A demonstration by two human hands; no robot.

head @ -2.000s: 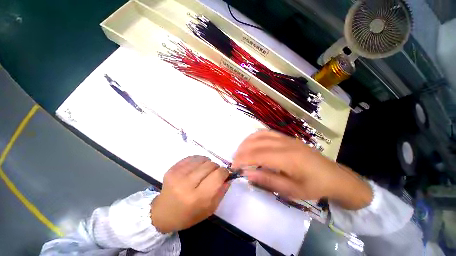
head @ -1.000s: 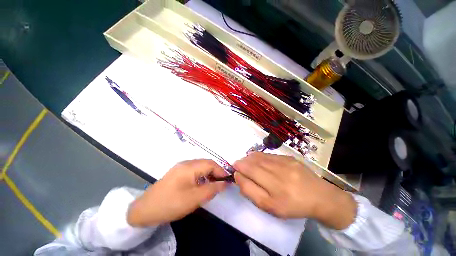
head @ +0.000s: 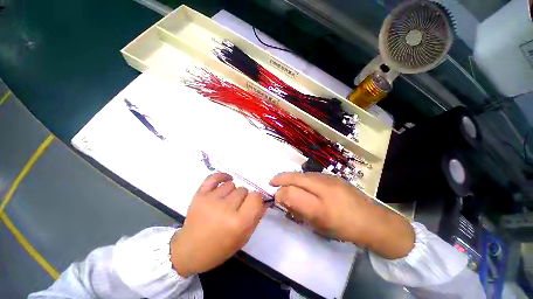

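The thin wire harness lies across the white sheet, with a dark wrapped end at the upper left and a small dark joint near the middle. My left hand pinches the harness at a dark taped spot. My right hand pinches it just beside, the fingertips of both hands almost touching. The fingers hide most of the held spot. A short dark stretch of the harness shows below my right fingers.
A cream two-compartment tray holds red wire leads and black-and-red leads. Behind it stand a fan and a gold-orange cylinder. Black tape rolls and a grey-black machine are at the right.
My left hand has turned, its fingers now curled at the held spot. My right hand stays close beside it. The view has shifted slightly. A dark lump by my right hand now shows nearer the tray.
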